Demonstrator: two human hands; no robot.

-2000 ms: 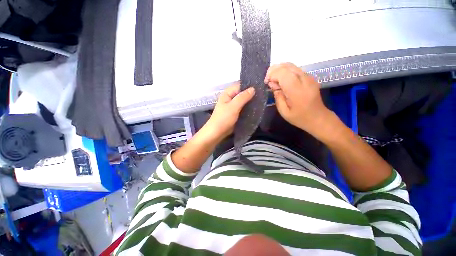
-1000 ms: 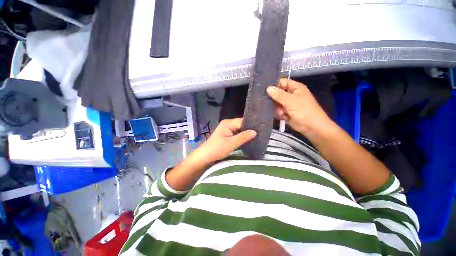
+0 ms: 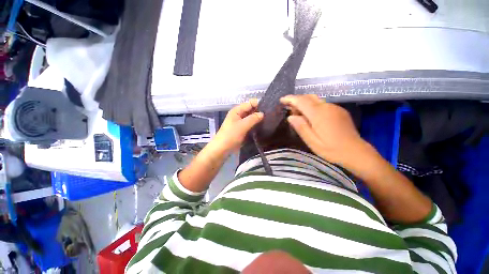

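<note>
A long dark grey fabric strip [image 3: 292,67] runs from the white table toward my lap, slanting and twisted near the table edge. My left hand [image 3: 239,124] pinches its left edge between thumb and fingers. My right hand [image 3: 321,126] is at its right edge, fingertips on the fabric. Whether a fine tool is in my right fingertips cannot be told. A narrow dark end hangs below my left hand onto the striped shirt. A second grey strip [image 3: 187,40] lies flat on the table at the left, not held.
Grey cut pieces [image 3: 131,69] hang over the table's left edge. A measuring tape [image 3: 386,89] runs along the front edge. A small black tool [image 3: 428,5] lies at upper right. A blue bin [image 3: 392,142] holds dark cloth at right. A grey vented housing [image 3: 45,115] and red crate [image 3: 119,250] are at left.
The strip was flat and broad between my hands; now it is twisted and slanted. My left hand has moved up toward the table edge. The view has shifted, showing the black tool.
</note>
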